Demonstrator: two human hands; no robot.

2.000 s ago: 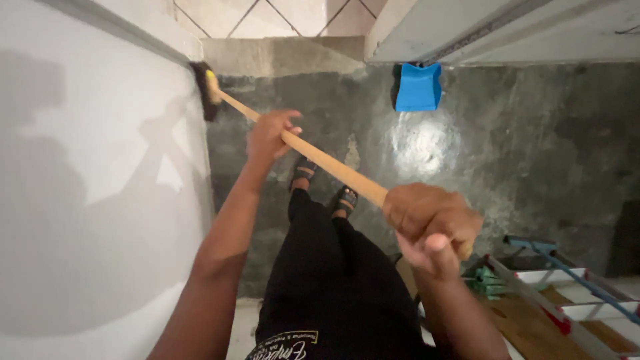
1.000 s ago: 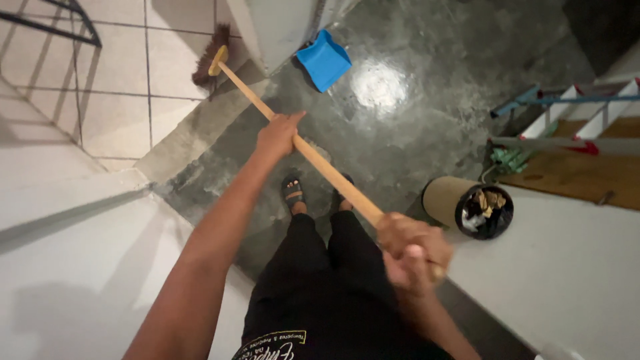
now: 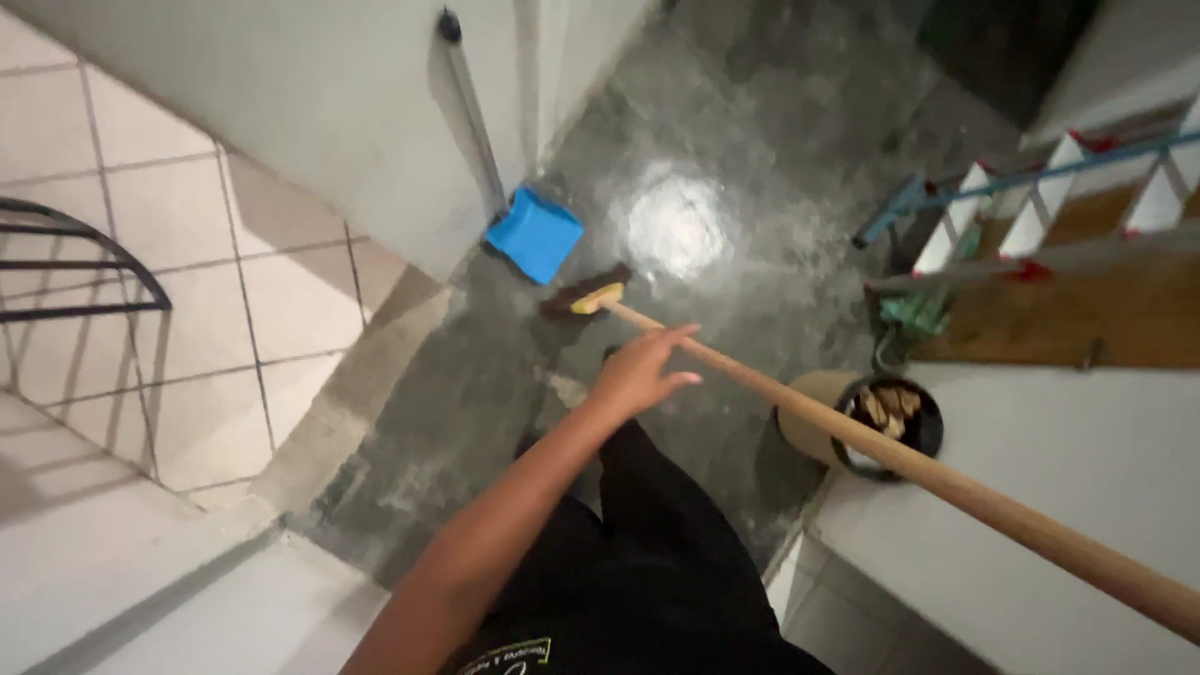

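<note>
A broom with a long wooden handle runs from the right edge of the view down to its head, whose dark bristles are at the grey floor. My left hand is on the lower part of the handle, near the head, with the thumb and fingertips showing at the wood. My right hand is out of view. Just beyond the broom head, a blue dustpan sits on the floor, its dark long handle leaning along the white wall.
A bin with crumpled waste stands at the right. Beyond it are a ladder, a blue-handled tool, green material and a wooden board. Black metal bars stand over the tiled floor at the left.
The broom head has moved off the tiled edge onto the grey floor, beside the dustpan. My right hand has gone out of view. The view has turned.
</note>
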